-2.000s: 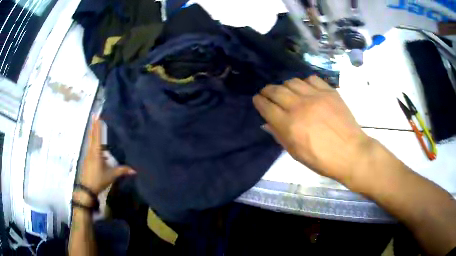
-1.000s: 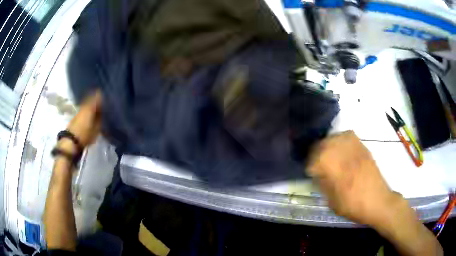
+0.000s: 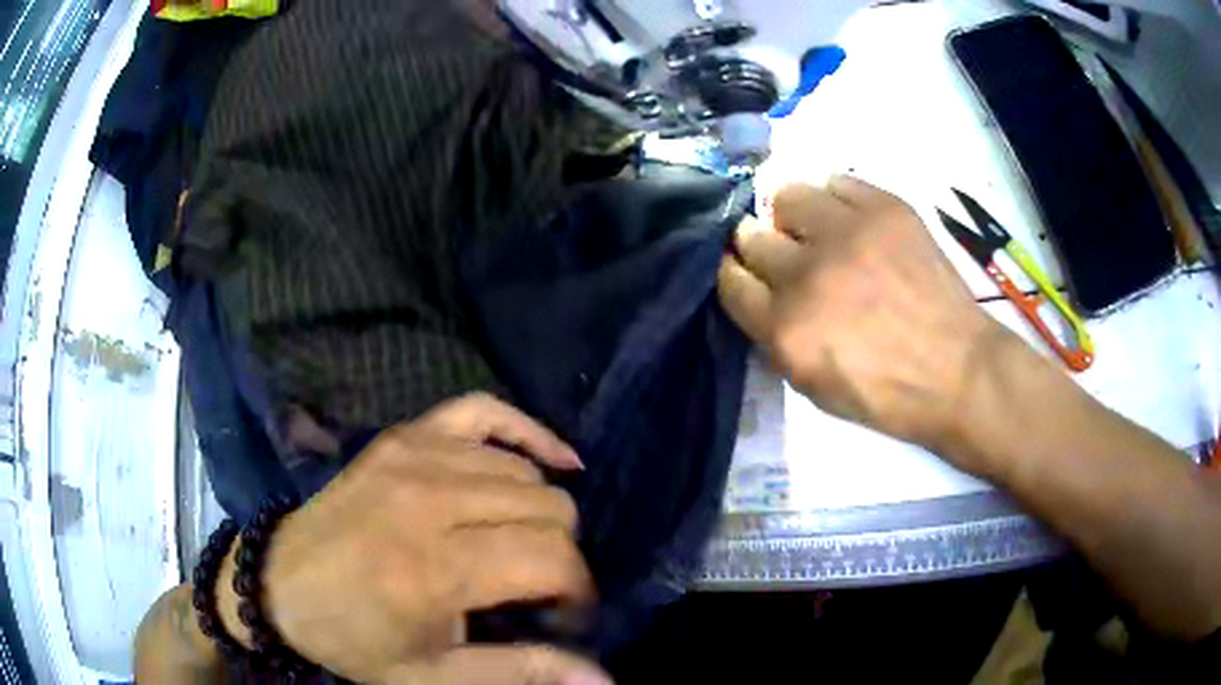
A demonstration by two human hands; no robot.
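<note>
A dark navy denim garment (image 3: 643, 348) lies across the machine table, its right edge running up to the needle area. Striped brown-olive lining (image 3: 355, 201) lies face up on its left part. My right hand (image 3: 850, 315) pinches the garment's edge just below the round metal parts of the sewing machine (image 3: 730, 87). My left hand (image 3: 435, 549) is at the lower middle, back up, with dark cloth between thumb and fingers near the table's front edge. The fingertips of my left hand are partly hidden in the cloth.
Snips (image 3: 1018, 281) with yellow and orange handles lie right of my right hand. A black smartphone (image 3: 1065, 161) lies beyond them. A ruler strip (image 3: 870, 546) runs along the near table edge. A small blue piece (image 3: 811, 78) is behind the needle area. A yellow-and-red packet (image 3: 214, 7) is at top left.
The garment has been turned, so the striped lining faces up and an edge reaches the needle area. My left hand has come from the left onto the cloth. My right hand has moved up to the edge.
</note>
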